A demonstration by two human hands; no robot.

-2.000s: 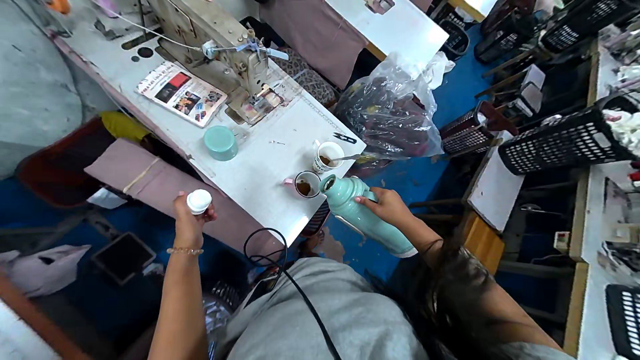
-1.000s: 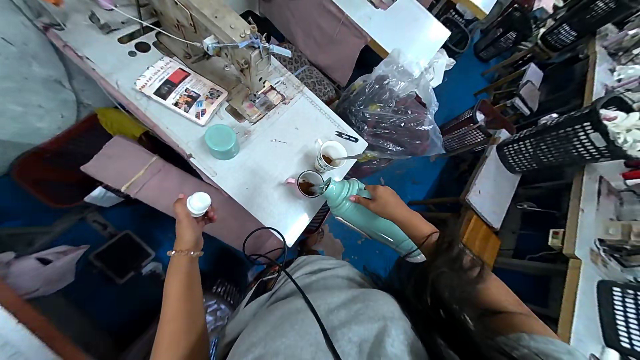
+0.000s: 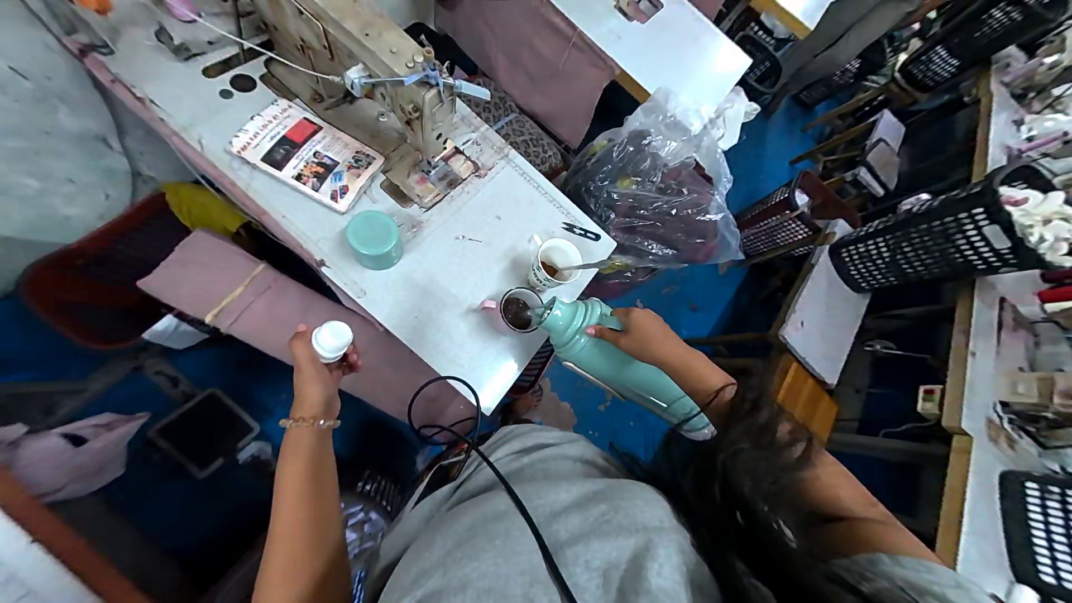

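My right hand [image 3: 641, 335] grips the handle of a teal vacuum flask [image 3: 624, 373], tilted so its mouth is at the rim of a pink-handled cup [image 3: 500, 314] holding dark liquid. Beside that cup stands a white mug [image 3: 556, 256] with brown contents and a metal spoon [image 3: 586, 265] in it. Away from the table's edge, at the left, my left hand [image 3: 321, 360] holds a white stopper [image 3: 332, 340]. A teal flask cup [image 3: 374, 239] rests on the white table [image 3: 444, 322].
An industrial sewing machine [image 3: 406, 92] stands on the table near a printed booklet [image 3: 308, 155] and black thread snips [image 3: 581, 232]. Beyond the table's edge sits a clear plastic bag [image 3: 662, 184] of dark cloth. Folded pink cloth [image 3: 276, 306] lies along the near side. A black cable crosses my lap.
The flask stays tilted at the pink-handled cup, and my left hand keeps hold of the stopper. At the top right, a person's legs have come into view.
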